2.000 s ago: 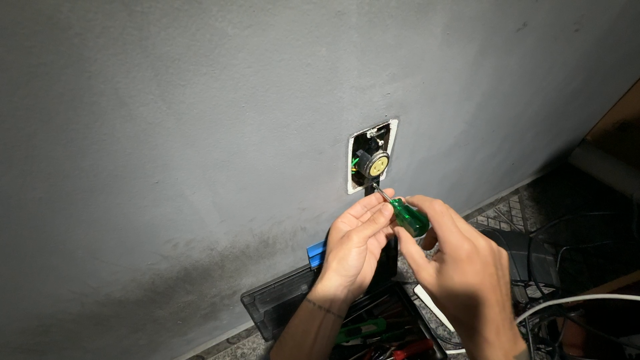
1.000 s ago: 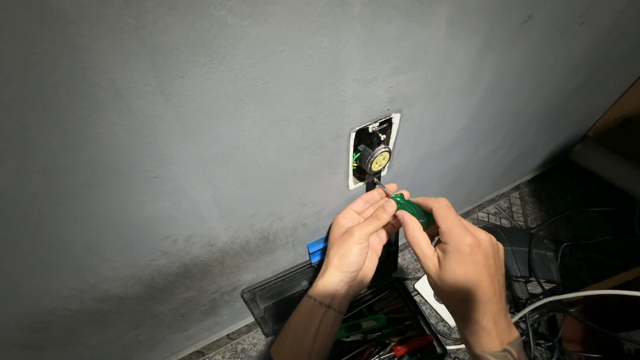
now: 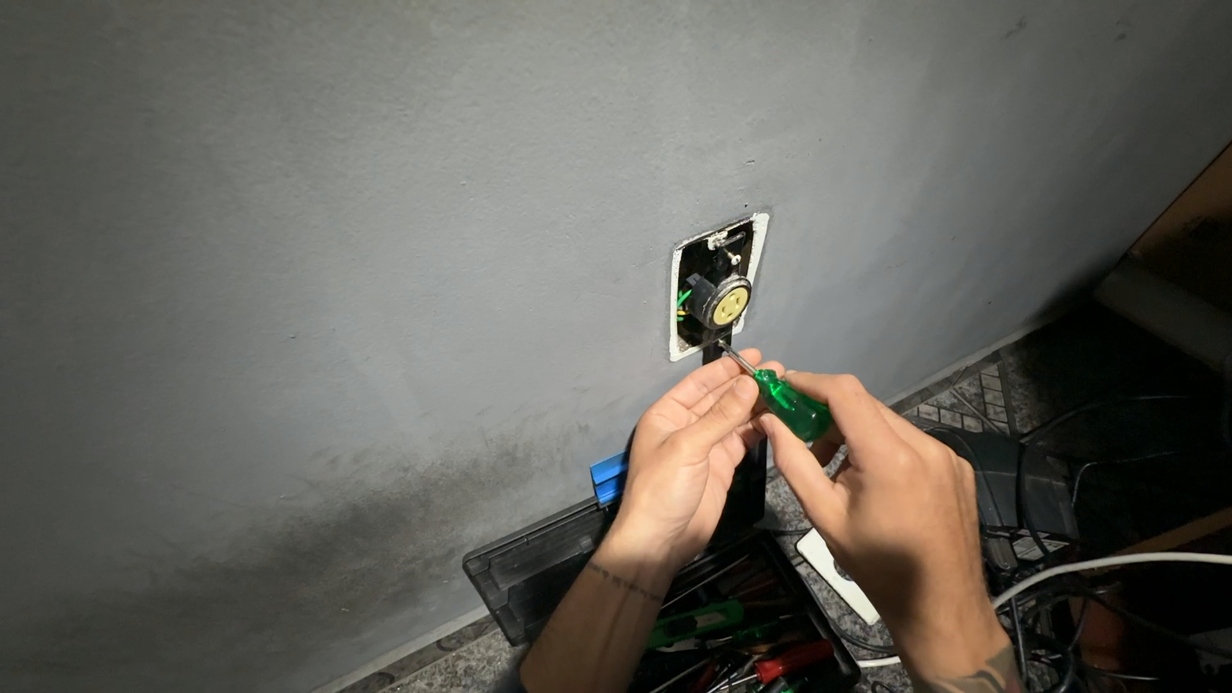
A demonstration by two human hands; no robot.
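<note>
A round electrical socket with a yellow face (image 3: 730, 304) sits in a wall box with a white rim (image 3: 676, 332); green and yellow wires show at its left. Below the socket, the tip of a short screwdriver with a clear green handle (image 3: 793, 408) meets the lower part of the box. My right hand (image 3: 885, 481) grips the handle between thumb and fingers. My left hand (image 3: 688, 448) pinches around the screwdriver's shank, close under the box. Whether the tip is seated in a screw cannot be told.
On the floor below lies an open black toolbox (image 3: 813, 606) with green- and red-handled tools, its lid (image 3: 534, 568) toward the wall. A blue object (image 3: 607, 478) is behind my left wrist. A white plate (image 3: 837, 576), a white cable (image 3: 1107, 566) and dark cables lie at the right.
</note>
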